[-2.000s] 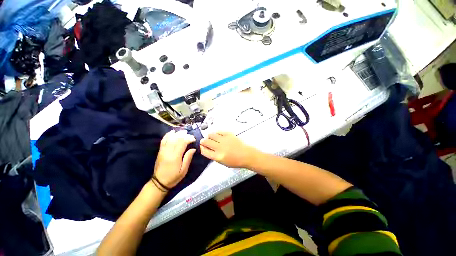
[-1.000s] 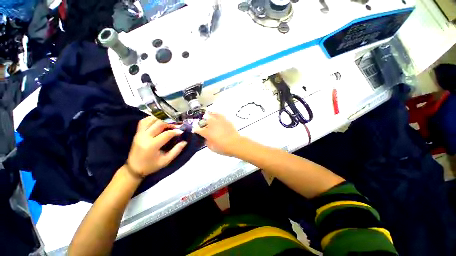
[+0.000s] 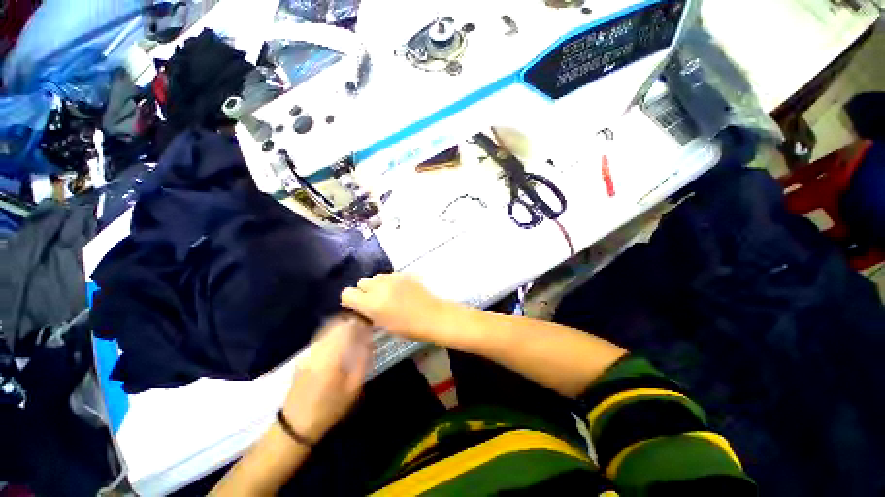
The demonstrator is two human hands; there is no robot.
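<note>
A dark navy garment (image 3: 228,281) lies bunched on the white table, its right end by the needle area of the white sewing machine (image 3: 427,82). The presser foot (image 3: 361,209) is just above the cloth's right end. My right hand (image 3: 388,303) is at the cloth's front right edge with curled fingers pinching the cloth edge. My left hand (image 3: 335,374) is blurred, at the table's front edge below my right hand; its fingers are partly hidden, and whether it holds cloth cannot be told.
Black-handled shears (image 3: 529,189), a red tool (image 3: 607,176), a dark thread scrap (image 3: 464,204) and a small brown flat piece (image 3: 439,160) lie right of the needle. A navy cloth heap (image 3: 757,291) is beyond the table's right side. Mixed cloth (image 3: 194,82) lies behind the machine.
Both hands have moved from the needle area toward the table's front edge. The navy cloth's right end now shows uncovered beside the presser foot. The camera view has shifted.
</note>
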